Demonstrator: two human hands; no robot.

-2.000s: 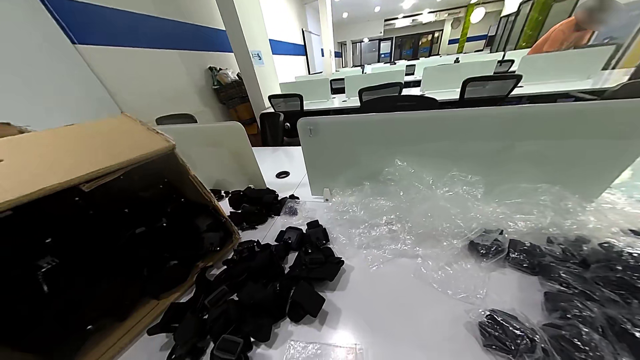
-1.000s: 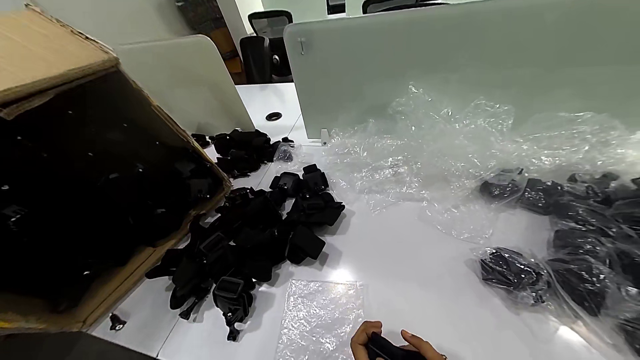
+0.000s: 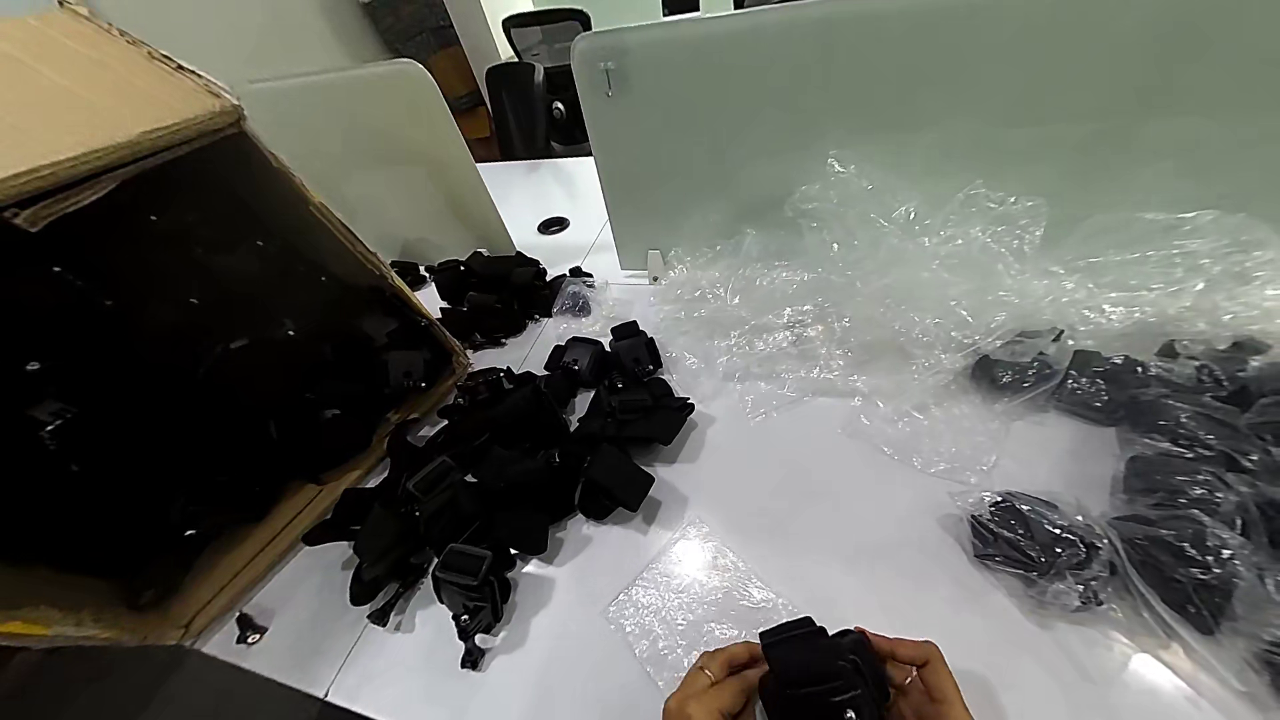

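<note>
At the bottom edge of the head view, my left hand and my right hand hold a black strap mount between them, its lower part cut off by the frame. A flat clear plastic bag lies just behind my left hand. To the left is a pile of black strap mounts, one with a clip and thumb screw at its near end. Black items in clear bags lie to the right of my hands.
An open cardboard box full of black items stands on its side at the left. Crumpled clear plastic bags spread along the frosted desk divider. A small black screw lies near the box; a smaller black pile sits farther back.
The view has tilted down. Both hands, out of view two seconds ago, are now in view, and the black mount between them shows more fully than one second ago.
</note>
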